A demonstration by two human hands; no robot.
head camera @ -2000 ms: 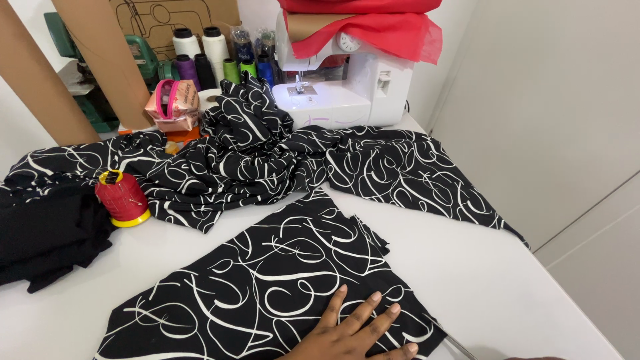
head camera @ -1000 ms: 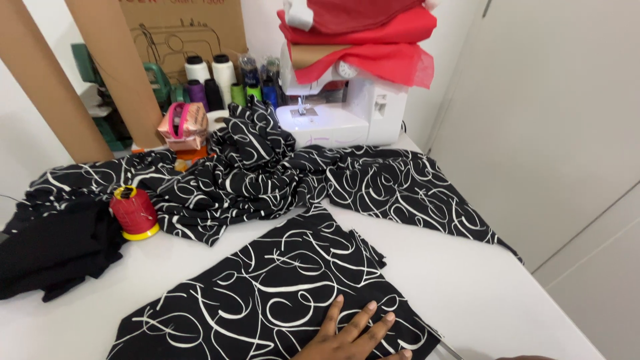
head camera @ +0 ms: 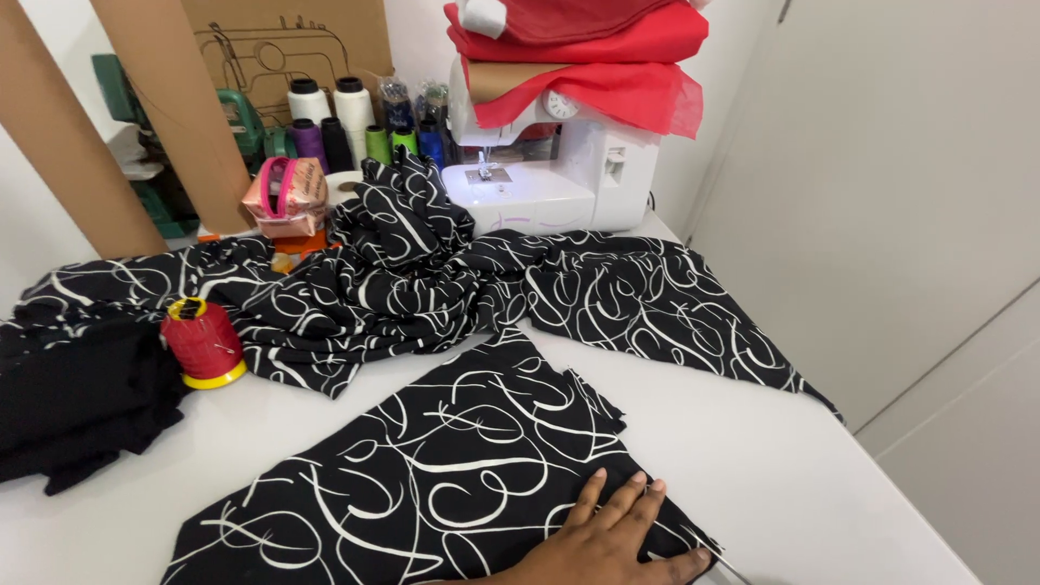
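My left hand (head camera: 617, 536) lies palm down on a cut piece of black fabric with white swirls (head camera: 455, 455), near its right edge. Its fingers are spread and hold nothing. Just right of my thumb, thin metal blades, apparently of scissors (head camera: 731, 566), reach the fabric's edge from the bottom of the view; their handles are hidden. My right hand is out of view. Behind the cut piece, more of the same patterned fabric (head camera: 634, 309) lies bunched across the table. A red thread cone on a yellow base (head camera: 203, 345) stands at the left, with pins stuck in it.
Plain black fabric (head camera: 81, 398) lies at the left. A white sewing machine (head camera: 601, 175) stands at the back under red fabric (head camera: 585, 36). Beside it are thread cones (head camera: 352, 114) and a pink zip pouch (head camera: 288, 199). The white table's (head camera: 780, 463) right edge runs near a pale panel.
A brown sliver, apparently my right hand, showed at the bottom edge earlier and is now out of view. My left hand stays flat on the fabric. The view has shifted slightly.
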